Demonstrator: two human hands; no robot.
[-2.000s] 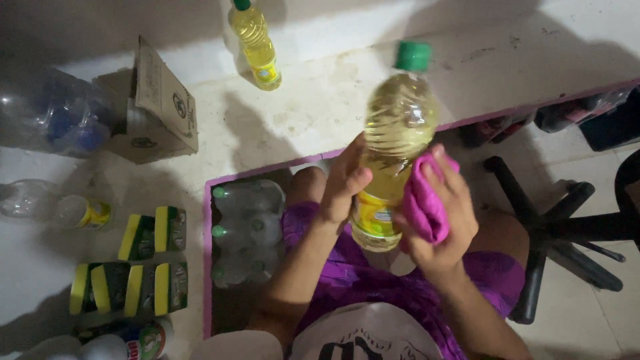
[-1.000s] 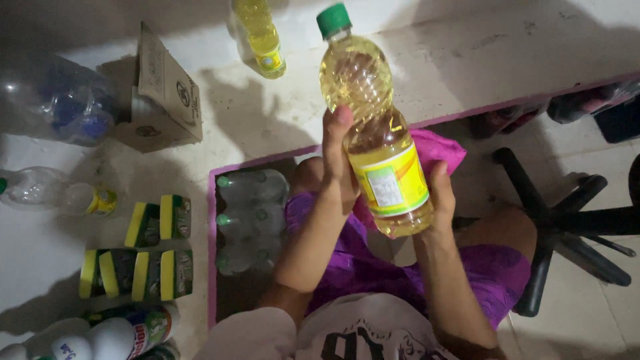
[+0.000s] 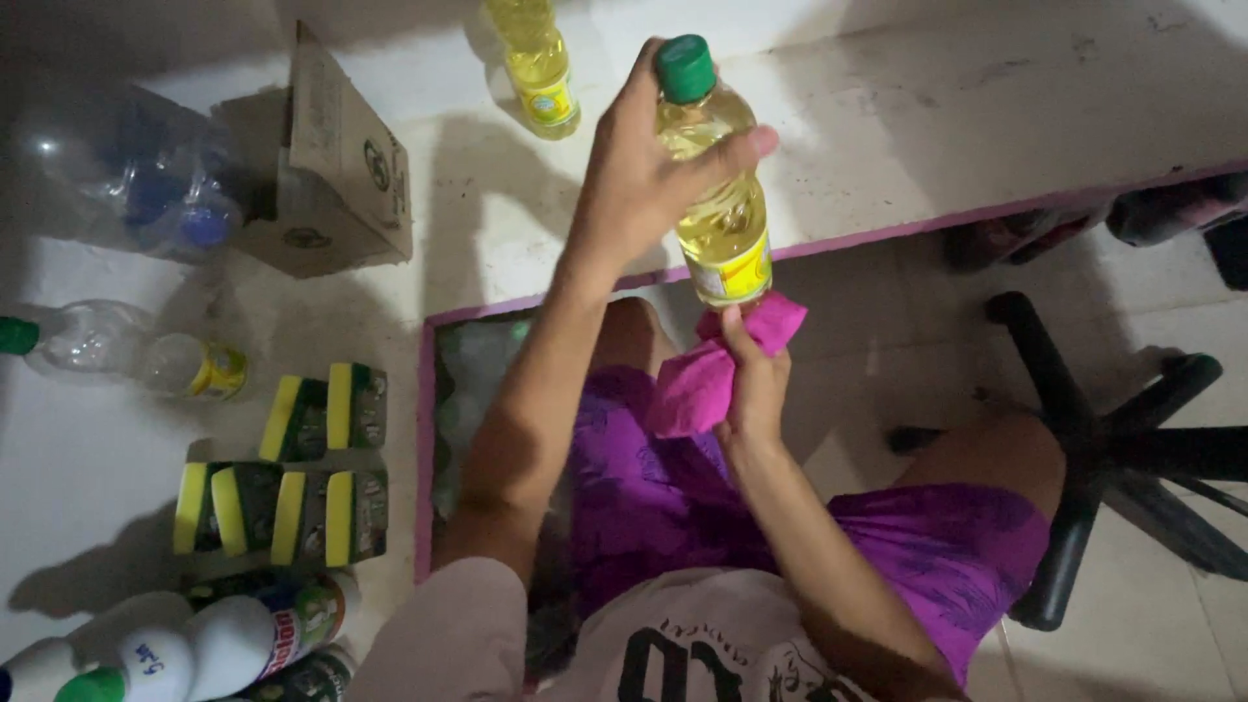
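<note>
My left hand (image 3: 648, 180) grips the upper part of a clear plastic bottle of yellow liquid (image 3: 726, 219), just below its green cap (image 3: 685, 68). The bottle has a yellow label near its base. In my right hand (image 3: 756, 390) is a bright pink cloth (image 3: 694, 388), bunched up, with part of it against the bottle's bottom. A second bottle of yellow liquid (image 3: 538, 73) stands on the shelf behind, its top cut off by the view's edge.
On the left are an open cardboard box (image 3: 346, 180), large clear plastic bottles (image 3: 127, 175), an emptied bottle (image 3: 97, 341), several yellow-green sponges (image 3: 341, 405) and white bottles (image 3: 229, 634). A pink-edged shelf (image 3: 877, 229) spans the front; a black chair base (image 3: 1097, 448) is at right.
My left hand has moved from the bottle's middle up to its neck. My right hand has gone from the bottle's lower side to its base, with the pink cloth.
</note>
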